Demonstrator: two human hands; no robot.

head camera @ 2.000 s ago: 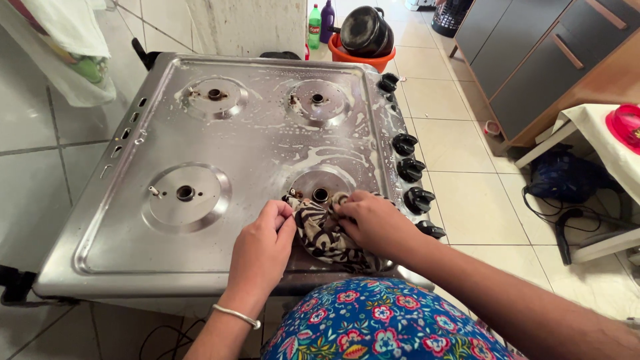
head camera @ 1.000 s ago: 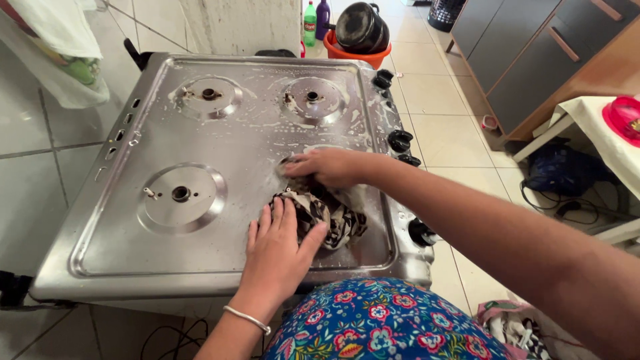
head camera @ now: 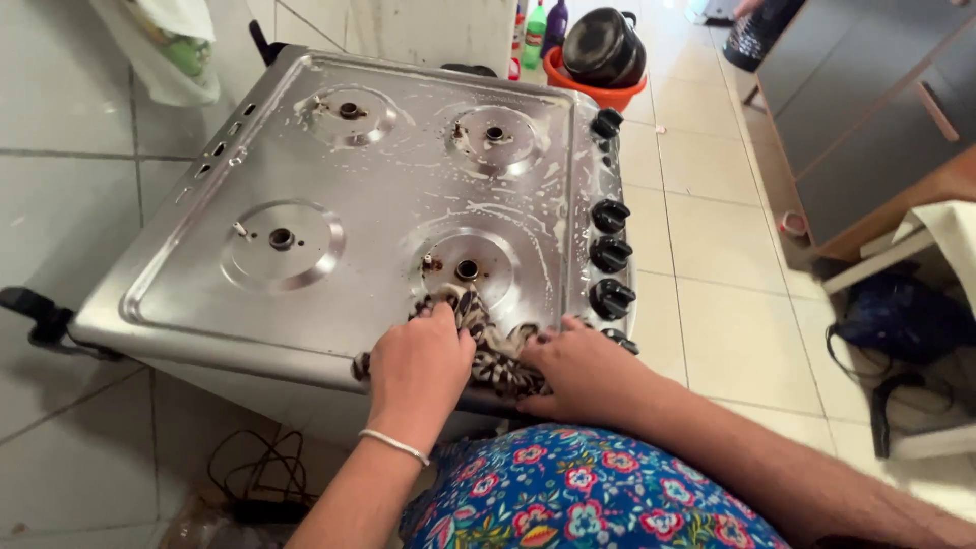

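Note:
A stainless steel gas stovetop (head camera: pixel 366 191) fills the middle, with foam and droplets on its right and far parts. Brown stains mark the near right burner base (head camera: pixel 467 268). A dark-and-cream patterned cloth (head camera: pixel 499 366) lies bunched over the near edge, just below that burner. My left hand (head camera: pixel 419 358) grips the cloth's left part, fingers curled. My right hand (head camera: pixel 576 366) rests on its right part beside the lowest knob, fingers bent; whether they close on the cloth is unclear. Black control knobs (head camera: pixel 610 253) line the right side.
An orange basin (head camera: pixel 610 95) holding dark pots (head camera: pixel 598 47) stands beyond the stove, next to bottles (head camera: pixel 535 34). At right are grey cabinets (head camera: pixel 862 99) and a white-covered stand (head camera: pixel 945 221) over a dark blue bag (head camera: pixel 888 316). Cables (head camera: pixel 263 465) lie on the floor at lower left.
My right hand has moved from the near right burner, one second ago, down to the near right edge. My left hand, flat with fingers spread then, now grips the cloth, which has shifted nearer.

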